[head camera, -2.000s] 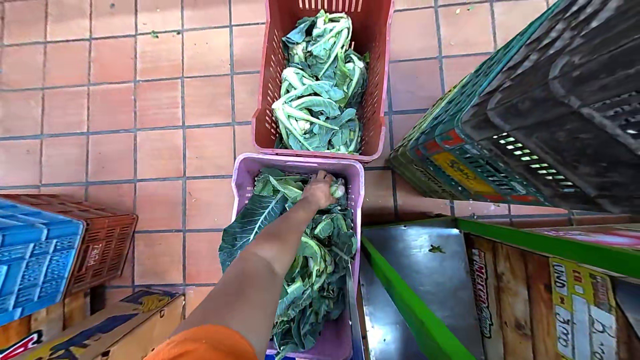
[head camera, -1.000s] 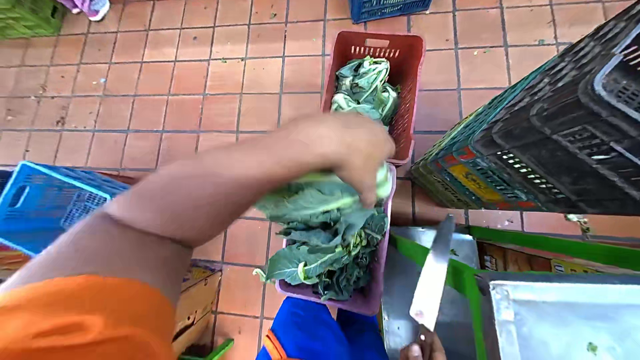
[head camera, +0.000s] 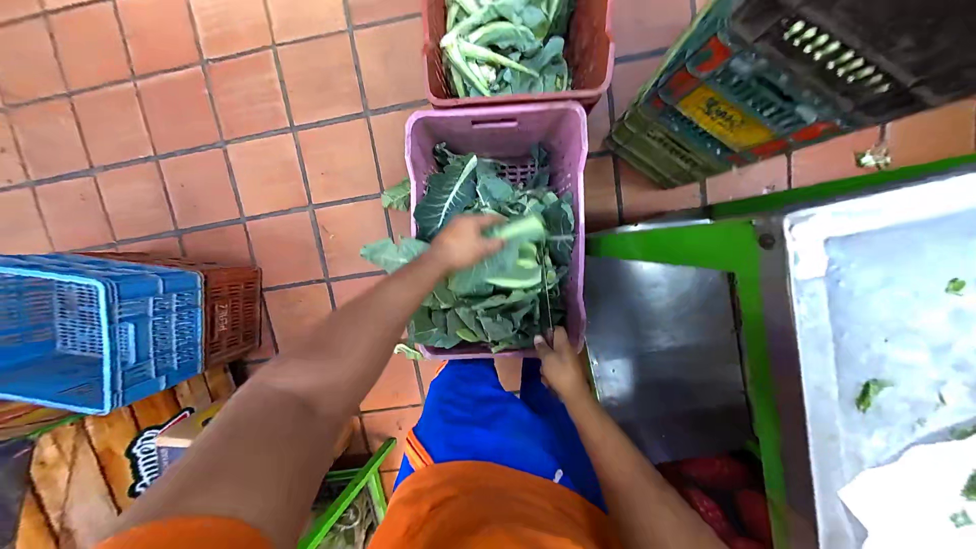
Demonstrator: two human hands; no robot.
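Note:
My left hand grips a leafy cauliflower, blurred by motion, above a purple plastic crate. My right hand is closed round the handle of a knife, whose thin edge points away from me beside the cauliflower's stem end. Large green leaves fill much of the purple crate, and some hang over its left rim. Touching its far end, a red plastic crate holds pale-stemmed cauliflowers with leaves.
Blue and brown crates stand at the left. Stacked crates rise at the upper right. Right of the purple crate are a green-edged metal surface and a metal tray with leaf scraps. Red produce lies below.
The cauliflower in my left hand has come down from above the purple crate's far end to its middle. The knife, earlier over the metal surface at the right, is now over the crate.

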